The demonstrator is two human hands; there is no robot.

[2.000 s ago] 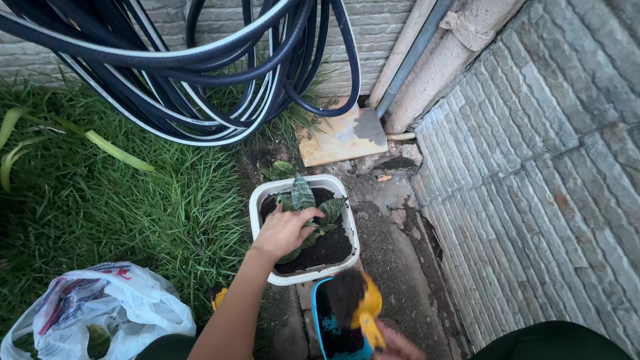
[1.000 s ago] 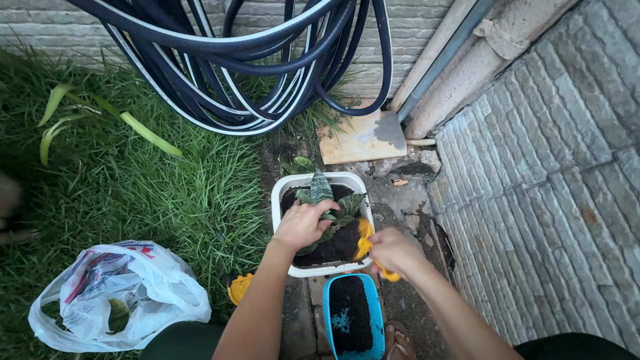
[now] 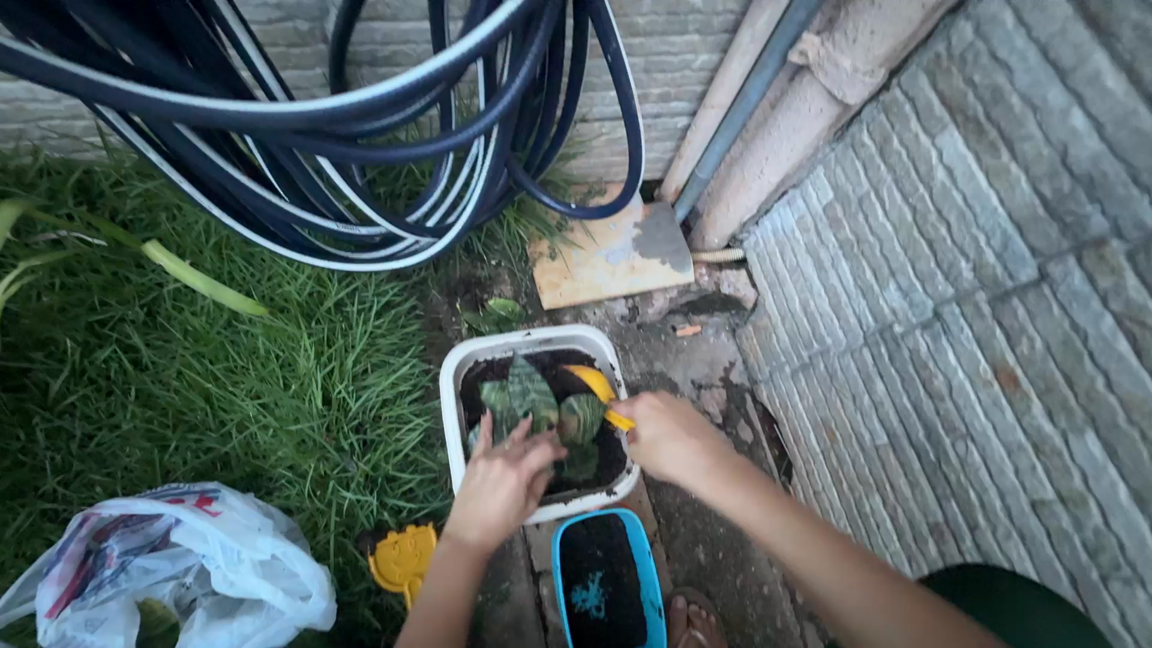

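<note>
A white square planter (image 3: 453,387) holds dark soil and a snake plant (image 3: 531,396) with broad mottled leaves. My left hand (image 3: 508,477) rests against the lower leaves, fingers spread, without a clear grip on them. In my right hand (image 3: 661,432) is the handle of a yellow plastic toy shovel (image 3: 594,382), its blade over the soil at the planter's right side. Just below the planter stands a blue plastic container (image 3: 650,567) with dark soil, some blue bottom showing through.
A coiled garden hose (image 3: 360,135) hangs above. Textured stone wall (image 3: 900,360) rises at right, beside pipes. A tile (image 3: 612,252) lies behind the planter. On the grass are a plastic bag (image 3: 198,567) and a yellow toy tool (image 3: 402,558). A sandaled foot (image 3: 693,621) is below.
My right hand has moved with the yellow shovel from the blue container up to the planter's right side. Soil filled the shovel earlier. My left hand remains at the leaves.
</note>
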